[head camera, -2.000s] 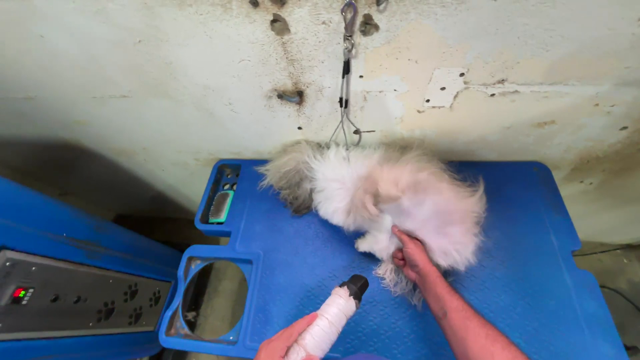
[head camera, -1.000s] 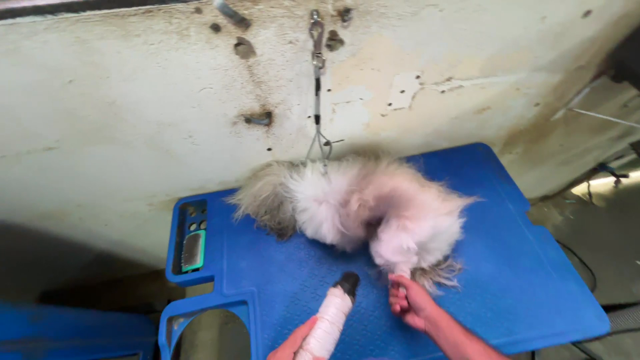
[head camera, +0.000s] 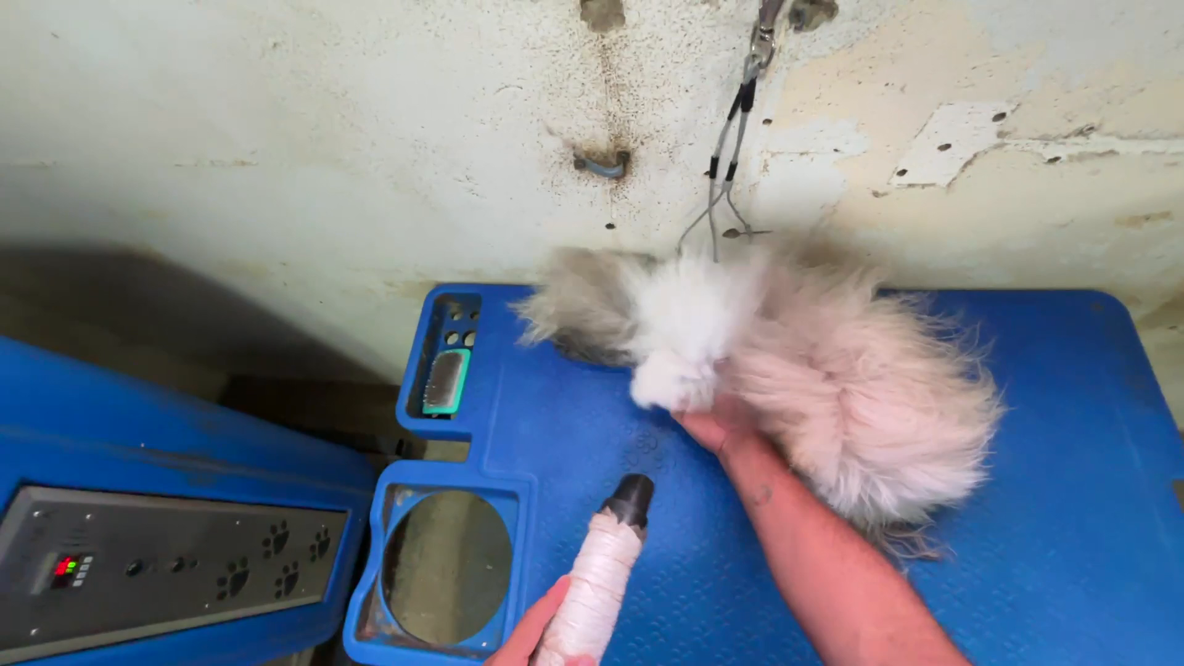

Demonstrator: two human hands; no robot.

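A long-haired white and grey dog is on a blue grooming table, its grey head toward the left. My left hand, at the bottom edge, is closed around a dryer hose wrapped in white tape. The hose's black nozzle points up toward the dog's front. My right hand reaches in at the dog's white front paw; fur hides part of the fingers. A thin cable loop runs from a metal clip down to the dog's neck.
A slicker brush lies in the table's corner tray. Below it is a round holder opening. A blue machine with a control panel stands at the left. The stained wall with a metal hook rises behind.
My right hand has moved from the dog's rear leg to its front paw. The dog's hindquarters fur now hangs over the leg held before. The hose remains in my left hand.
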